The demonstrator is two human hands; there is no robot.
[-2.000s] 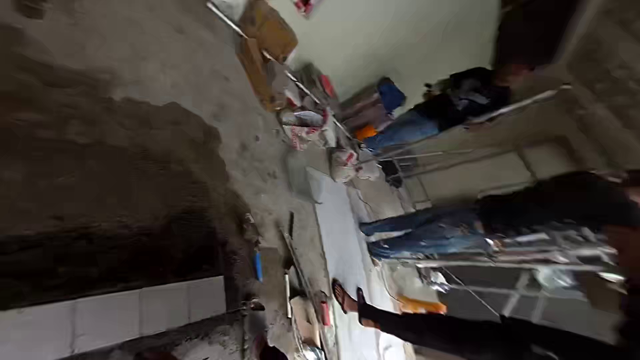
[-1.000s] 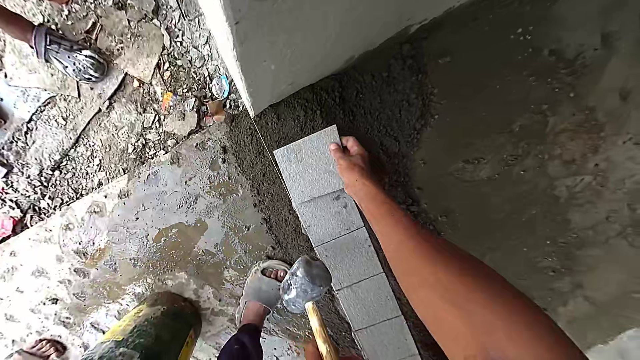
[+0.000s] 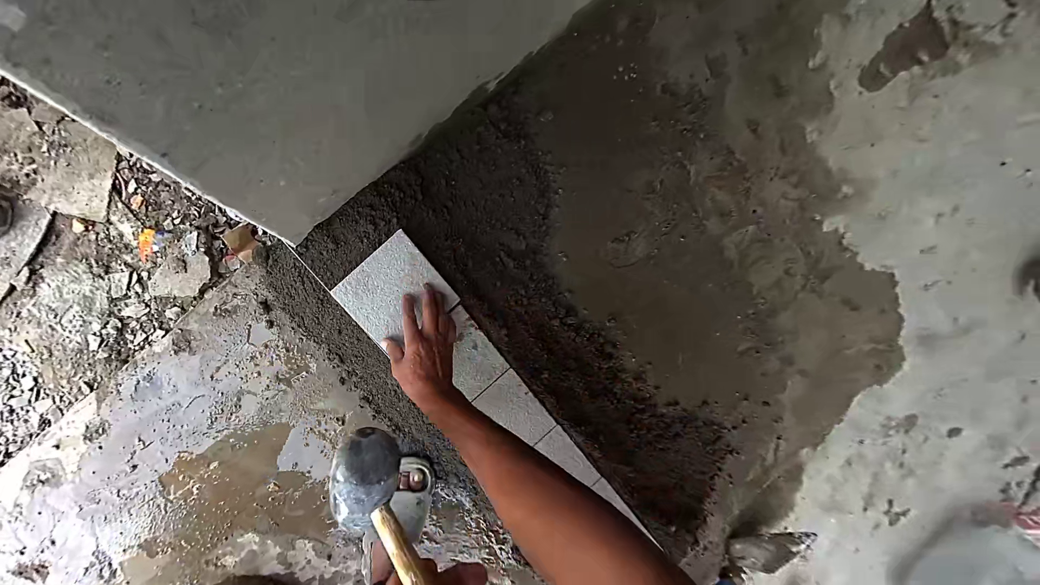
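My right hand (image 3: 424, 349) lies palm down on the end of a row of pale rough-faced square tiles, its fingers spread over the end tile (image 3: 390, 280) and near its joint with the neighbouring tile (image 3: 479, 357). Along the row, dark wet mortar (image 3: 520, 268) borders both sides. A thin string line (image 3: 313, 270) runs from the wall corner to the end tile. At the bottom edge, my left hand (image 3: 459, 574), mostly out of frame, grips the wooden handle of a rubber mallet (image 3: 363, 479). The mallet head is raised left of my right forearm, apart from the tiles.
A plastered wall or pillar (image 3: 244, 97) has its corner just beyond the end tile. A sandalled foot (image 3: 413, 487) is partly behind the mallet. Wet concrete (image 3: 227, 479) and rubble (image 3: 162, 260) lie left. A trowel-like blade (image 3: 768, 552) lies lower right.
My right hand has gone from the end tile's edge to flat on its top. The mallet remains in my left hand. The view swung greatly from the room with people in the earliest frame.
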